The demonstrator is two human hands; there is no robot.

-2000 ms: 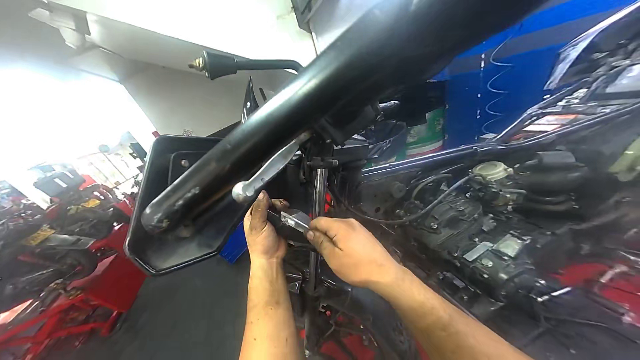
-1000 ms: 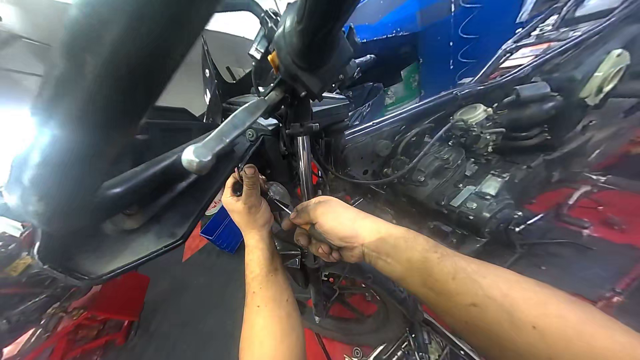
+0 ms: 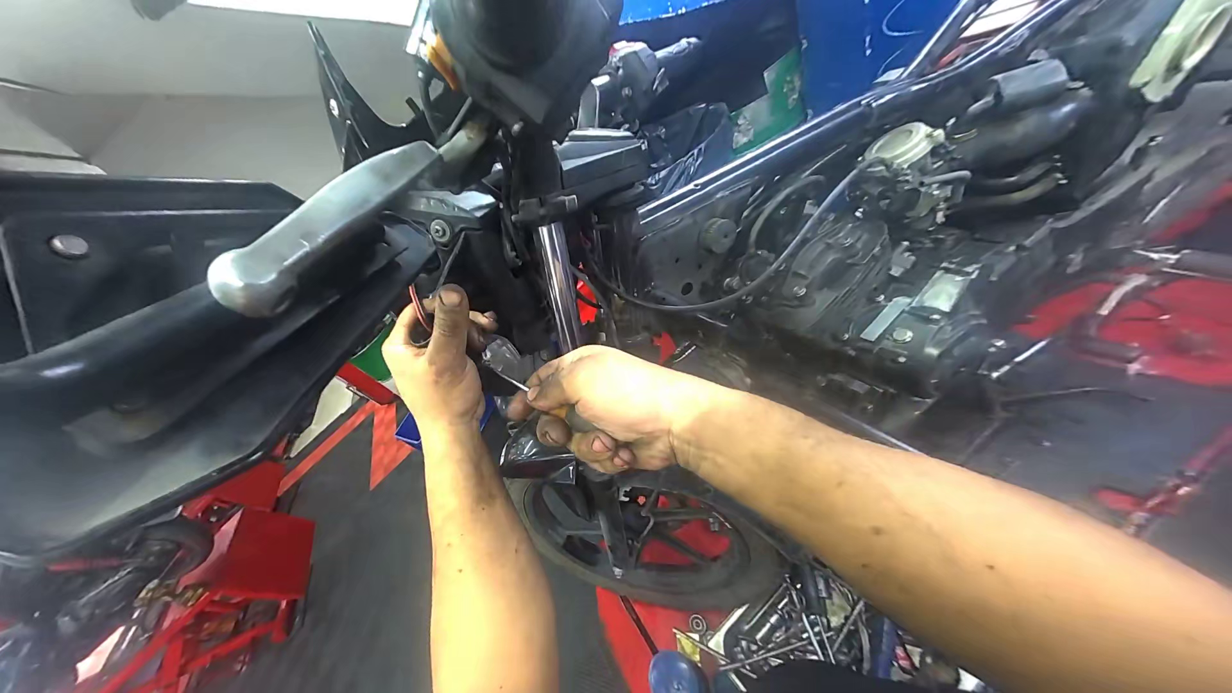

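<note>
Beside the motorcycle's fork tube (image 3: pixel 558 284), my left hand (image 3: pixel 438 356) pinches a small part with a reddish wire or rim, mostly hidden by the fingers. My right hand (image 3: pixel 602 409) is closed on a thin-shafted tool, seemingly a screwdriver, with a bit of orange handle at the fingers. Its metal shaft (image 3: pixel 507 378) points toward a translucent grey piece (image 3: pixel 502 358) by the left fingertips; whether they touch I cannot tell. Above my hands are a silver brake or clutch lever (image 3: pixel 322 231) and a bolt (image 3: pixel 440 229) on the front bodywork.
A large black panel (image 3: pixel 144 385) spans the left. The engine (image 3: pixel 866 279) and frame are at right. Below are the front wheel (image 3: pixel 654 539), a pile of metal tools (image 3: pixel 789 626) and a blue-handled tool (image 3: pixel 677 672). Red metal stands (image 3: pixel 255 558) are at lower left.
The view has shifted strongly, bringing the front wheel and the pile of tools into sight. A thin shaft now shows at my right fingers, where two seconds ago they were at a silvery piece.
</note>
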